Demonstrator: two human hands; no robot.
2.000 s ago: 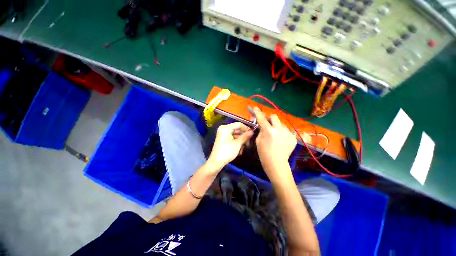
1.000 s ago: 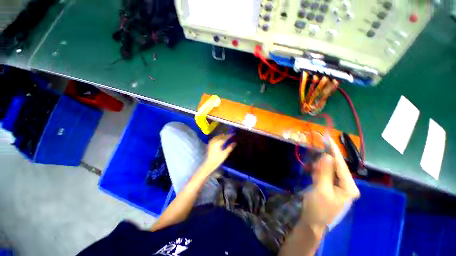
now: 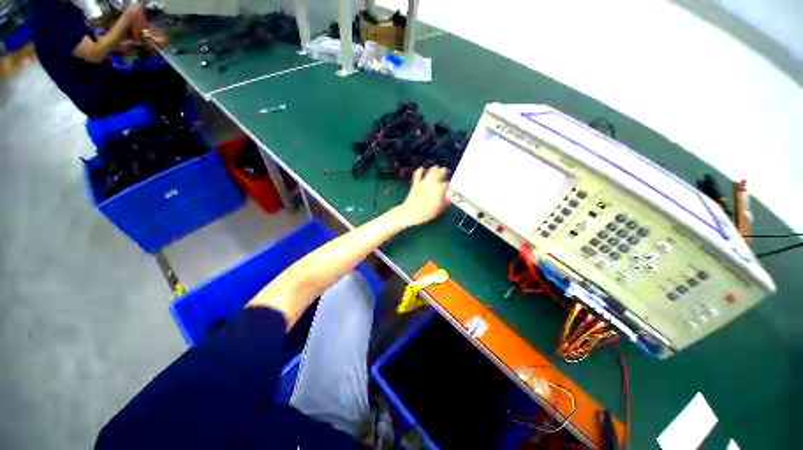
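Note:
My left hand (image 3: 428, 192) reaches over the green bench to the near right edge of a tangled pile of black cable assemblies (image 3: 401, 142), just left of the tester (image 3: 607, 228). Its fingertips are partly hidden, so I cannot tell whether it holds one. My right hand is out of the picture. The orange fixture strip (image 3: 502, 347) lies along the bench edge with a yellow clamp (image 3: 421, 288) at its left end and a small white terminal (image 3: 476, 326) on it.
Orange and yellow wires (image 3: 583, 334) hang below the tester. Blue crates (image 3: 167, 206) and a red bin (image 3: 261, 186) stand at the left, below the bench (image 3: 308, 114). Another worker (image 3: 75, 53) sits further along. White posts and plastic bags (image 3: 396, 63) stand at the back.
My view has swung left and up along the bench. My left hand has moved from the bench edge to the black pile. My right hand has gone out of the picture.

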